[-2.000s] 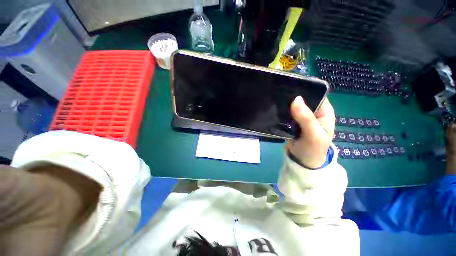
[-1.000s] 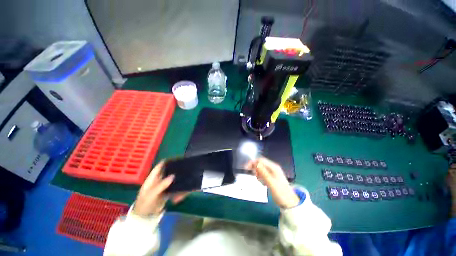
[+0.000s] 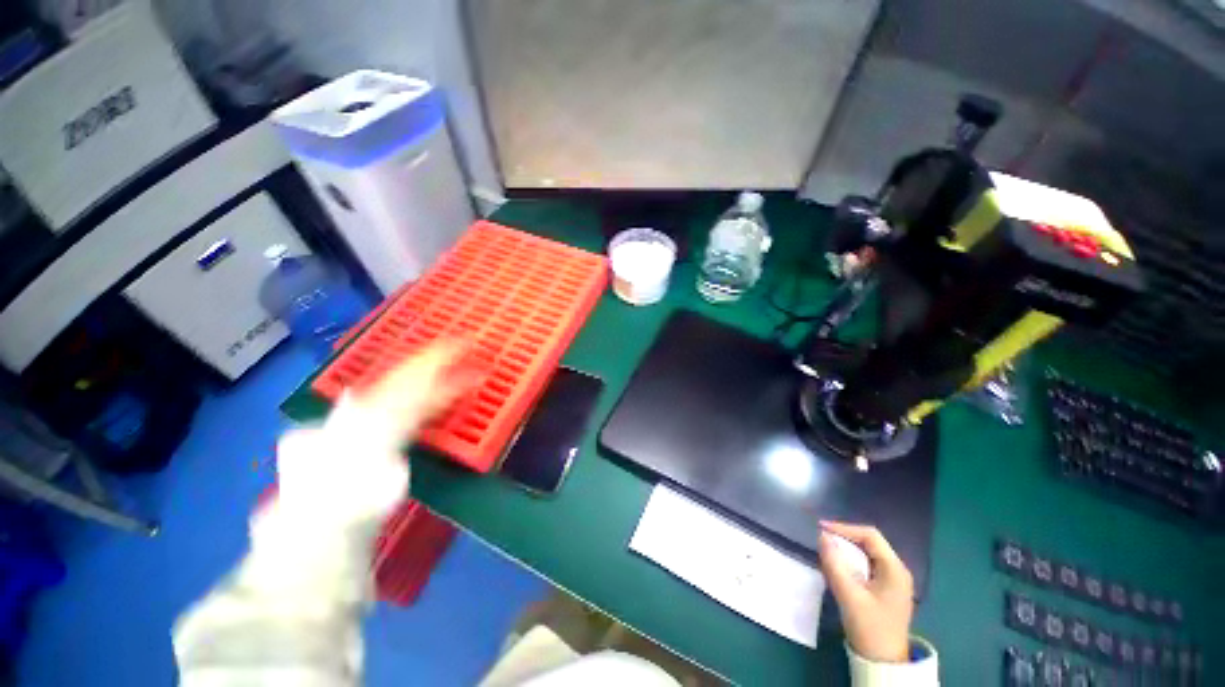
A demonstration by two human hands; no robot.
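Note:
My left hand [image 3: 427,383] is strongly blurred over the front of the slotted red tray [image 3: 504,289]; I cannot tell whether it holds anything. The dark smartphone [image 3: 556,432] lies on the green mat against the tray's right side. My right hand [image 3: 871,580] is at the front of the black microscope base plate [image 3: 699,403], thumb and fingers curled close together; whether something small is between them cannot be seen. The video microscope [image 3: 1001,269] stands over the plate, its ring light [image 3: 853,416] casting a bright spot.
A white paper sheet [image 3: 732,564] lies before the plate. A tub of swabs [image 3: 641,266] and a clear bottle [image 3: 735,250] stand behind. Module rows [image 3: 1088,584] lie at the right, a denser batch [image 3: 1128,436] farther back. A second red tray [image 3: 411,550] is below the table edge.
The smartphone has gone from my hands to the mat beside the red tray. My left hand has moved left over the tray. The view has turned left, and the microscope appears farther right.

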